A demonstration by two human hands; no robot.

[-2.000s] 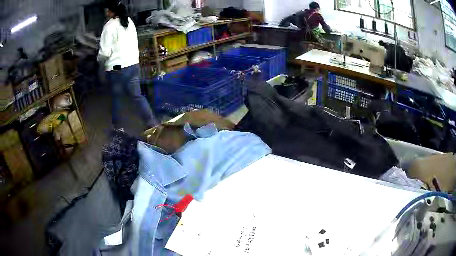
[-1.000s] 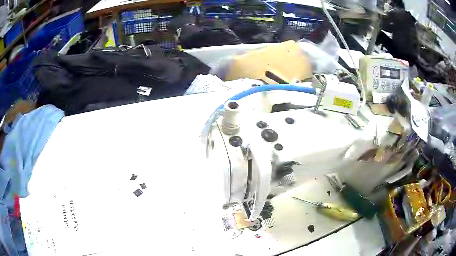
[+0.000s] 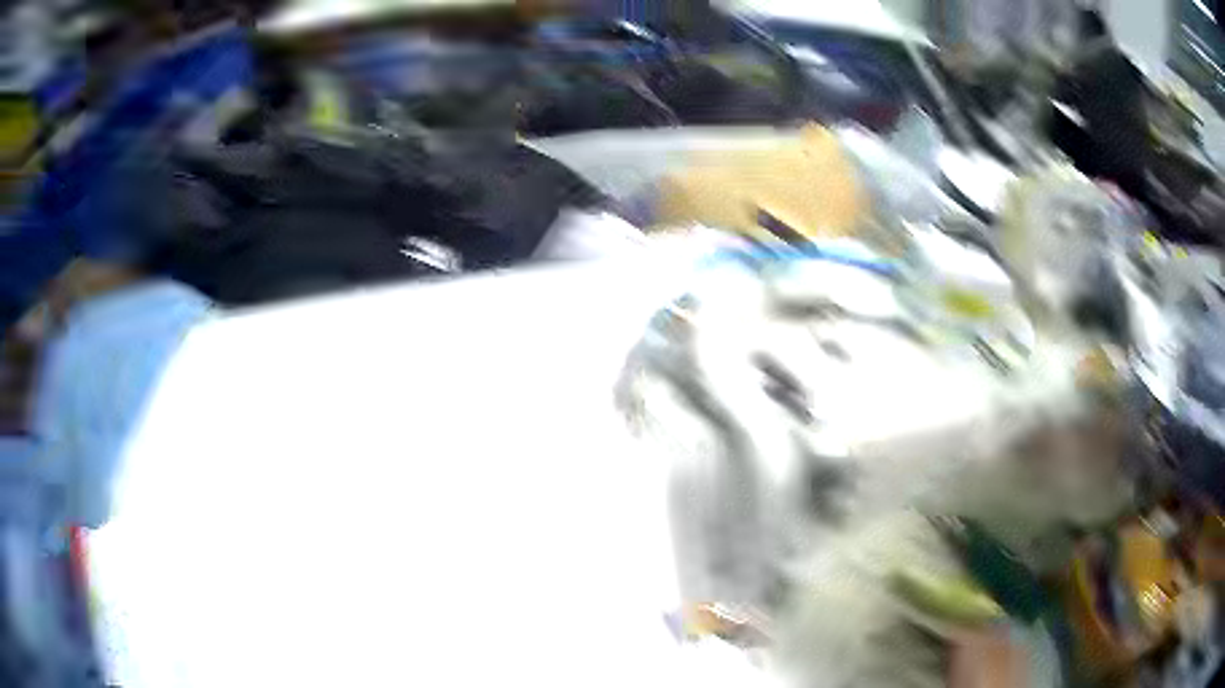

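Observation:
The view is strongly blurred. The white sewing machine head [image 3: 732, 497] stands right of centre, with a small orange-brown patch [image 3: 712, 621] at its needle area; I cannot tell what it is. A yellow-handled tool [image 3: 947, 594] lies right of the needle beside a dark green handle [image 3: 1014, 578]. A blurred skin-toned patch [image 3: 987, 659] at the bottom edge may be part of my right hand; its fingers and any hold cannot be made out. My left hand is not visible.
The glaring white table [image 3: 403, 457] spans the middle. Light-blue denim [image 3: 114, 363] hangs at its left edge, black garments [image 3: 336, 215] lie behind it. A tan piece [image 3: 766, 182] lies behind the machine, a control box [image 3: 1061, 235] stands beyond it, and an orange-yellow tool box [image 3: 1142, 571] is at right.
My view swung from the room and left table side to the machine, then shifted slightly and blurred. A pale blur and a skin-toned patch have appeared at the bottom right.

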